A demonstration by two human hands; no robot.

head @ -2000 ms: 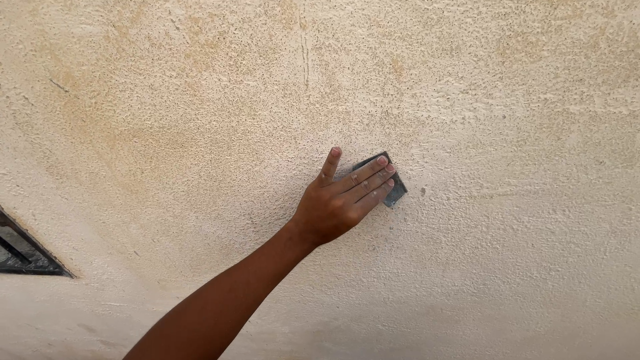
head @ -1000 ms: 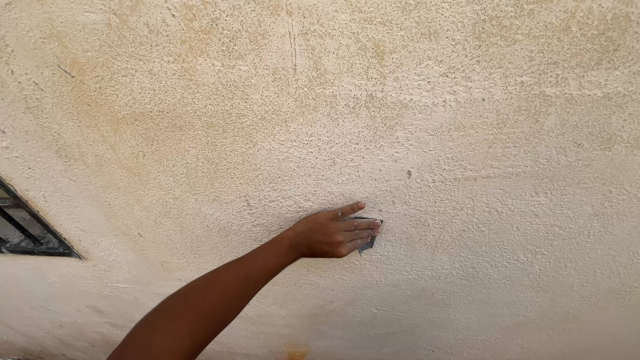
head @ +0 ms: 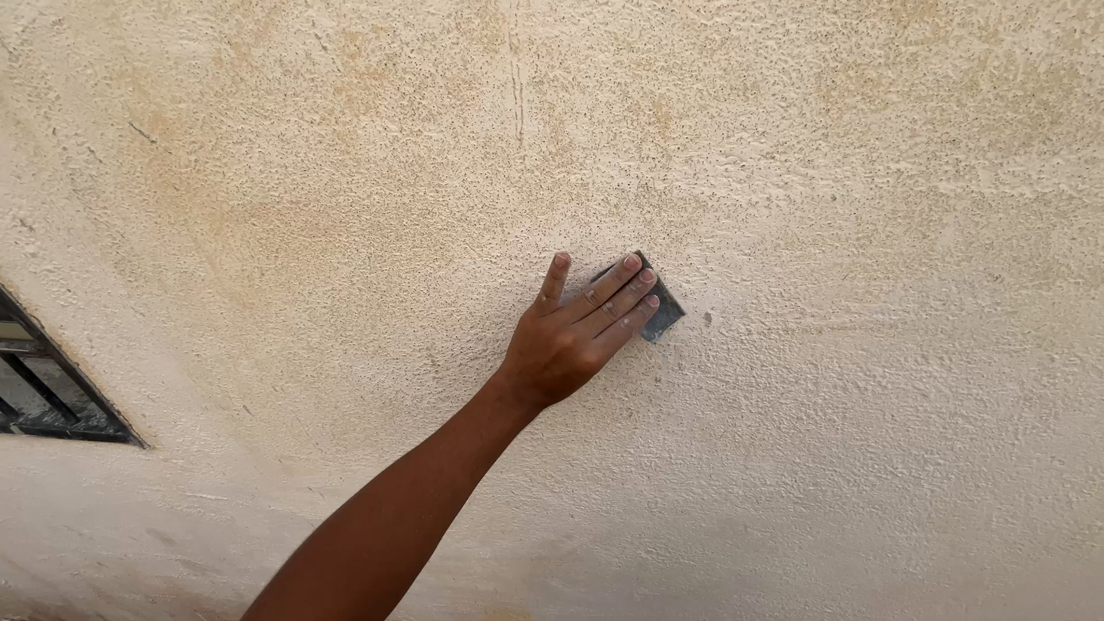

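My left hand (head: 573,332) lies with its back toward me and its palm side to a rough, cream-coloured plastered wall (head: 819,448). Under three fingers, a dark grey piece of sandpaper (head: 664,317) is held flat to the plaster, with its right corner and lower edge showing past the fingertips. Another finger sticks up apart from these, off the sandpaper. Pale dust marks the fingers. The thumb is hidden, and so is most of the sheet. My right hand is out of view.
At the left edge sits a window opening with a dark metal frame (head: 90,384) and bars. The wall has brownish stains, a small dark spot (head: 708,318) just right of the sandpaper, and thin vertical streaks (head: 517,82) above.
Over the last second, my left hand has moved up the wall with the sandpaper. One second ago it was below the small dark spot; now it is level with it, as two seconds ago.
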